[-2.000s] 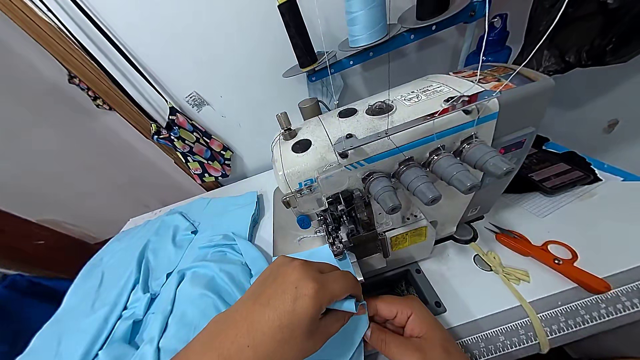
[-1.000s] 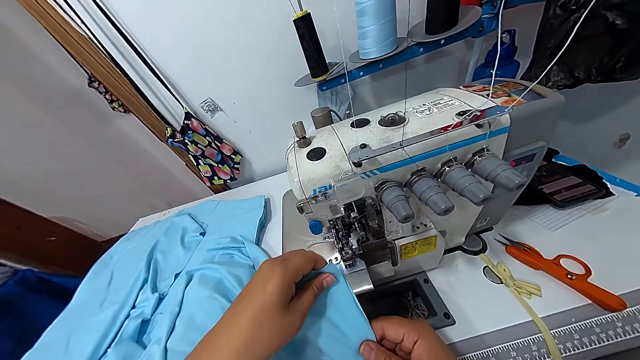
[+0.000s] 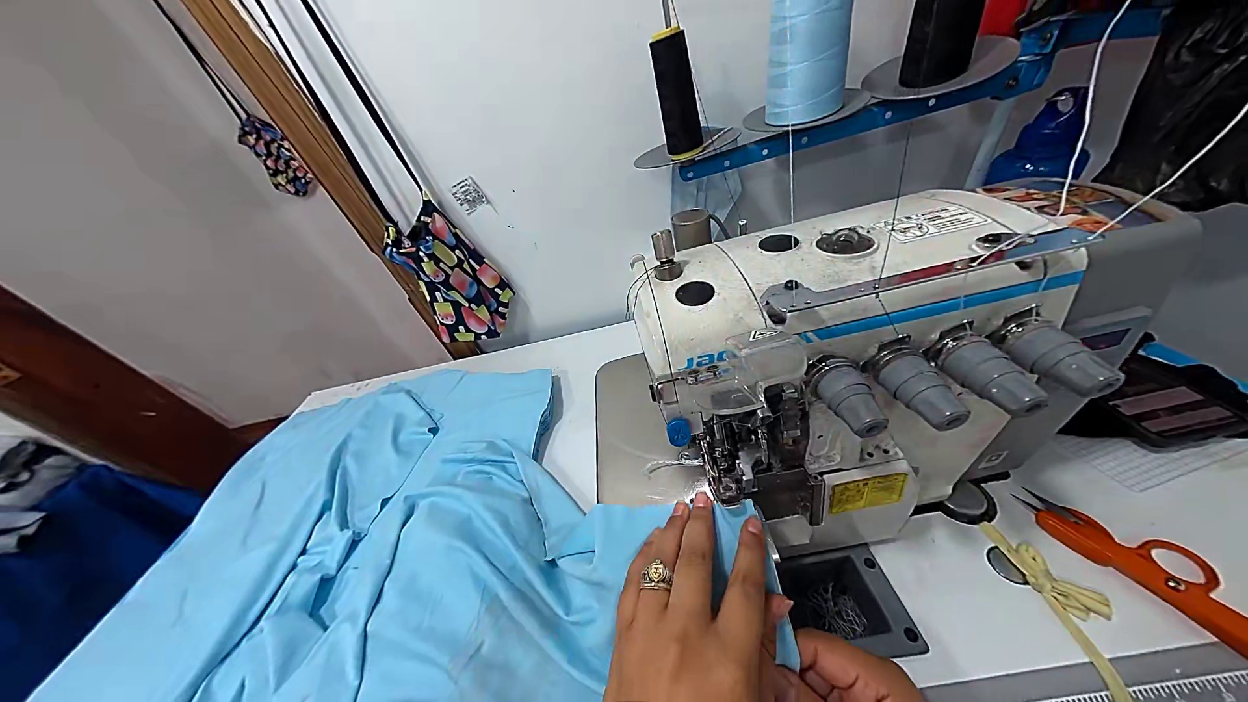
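Light blue fabric [image 3: 468, 546] lies in folds on the table, its edge at the presser foot of a white overlock sewing machine [image 3: 741, 448]. My left hand [image 3: 692, 604], with a ring on one finger, rests flat on the fabric, fingertips just before the foot. Close by on the right, my right hand [image 3: 848, 673] pinches the fabric's edge between thumb and fingers; part of it is hidden behind the left hand and cut off by the frame.
Orange-handled thread snips [image 3: 1141, 565] and a tied yellow strip [image 3: 1053, 585] lie at the right, above a metal ruler [image 3: 1189, 687]. A recessed tray [image 3: 858, 595] holds thread scraps. Thread spools [image 3: 807, 63] stand behind the machine. Printed fabric pouches [image 3: 453, 278] hang at the left.
My left hand has gone from pinching the fabric to lying flat on it near the foot. The fabric's edge now reaches the foot. The right hand stays at the edge.
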